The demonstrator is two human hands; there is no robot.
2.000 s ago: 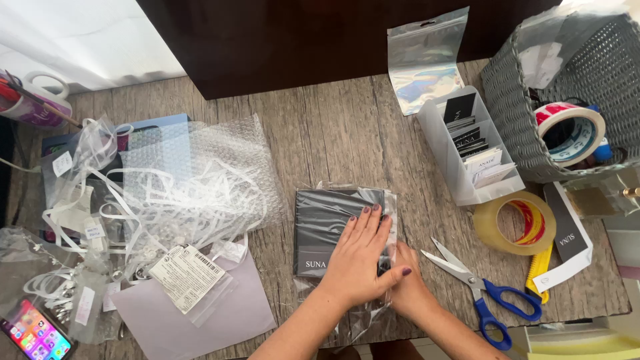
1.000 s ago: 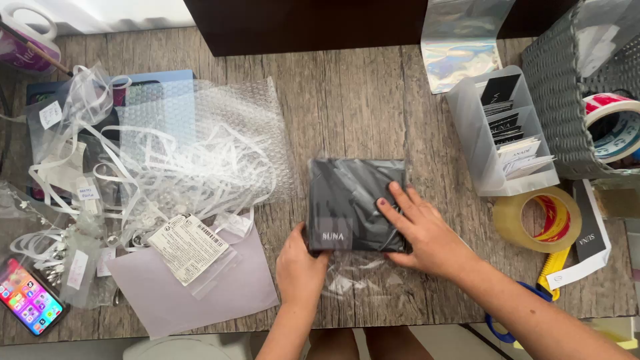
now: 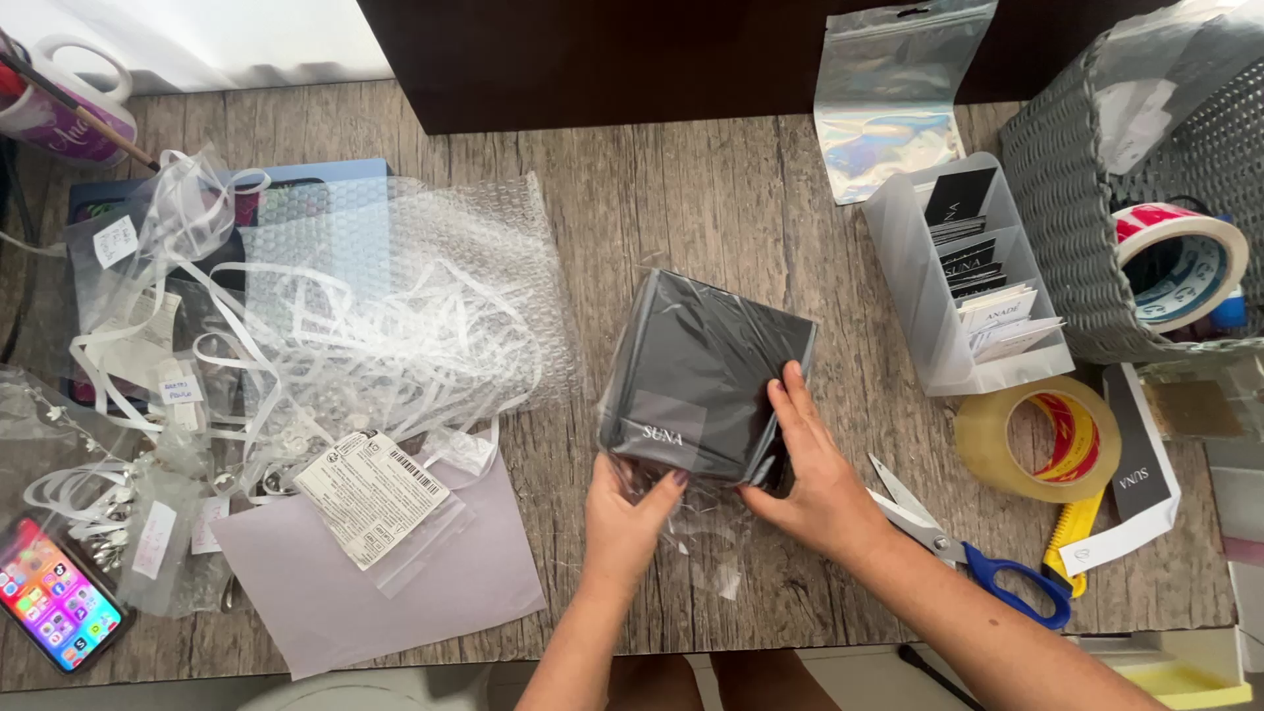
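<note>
A black box in clear plastic film (image 3: 716, 370) is tilted between my hands, white lettering near its lower left corner. My left hand (image 3: 624, 509) grips its lower left edge, the thumb over the loose film below. My right hand (image 3: 815, 469) presses along its right side, fingertips on the top edge and thumb at the lower corner. Crumpled film (image 3: 706, 533) hangs under the box toward the table's front edge. Blue-handled scissors (image 3: 953, 553) lie half open beside my right forearm.
Clear tape (image 3: 1037, 439) and a yellow cutter (image 3: 1069, 543) lie right, below a card holder (image 3: 904, 296) and a woven basket (image 3: 1076, 237). Bubble wrap (image 3: 533, 296), white ribbons, a lilac sheet (image 3: 395, 602) and a phone (image 3: 59, 597) lie left. A dark panel (image 3: 612, 59) stands behind.
The box, flat on the table under my hands two seconds ago, is now tilted and turned. My right hand has shifted from its face to its right side; my left hand has moved to its lower edge.
</note>
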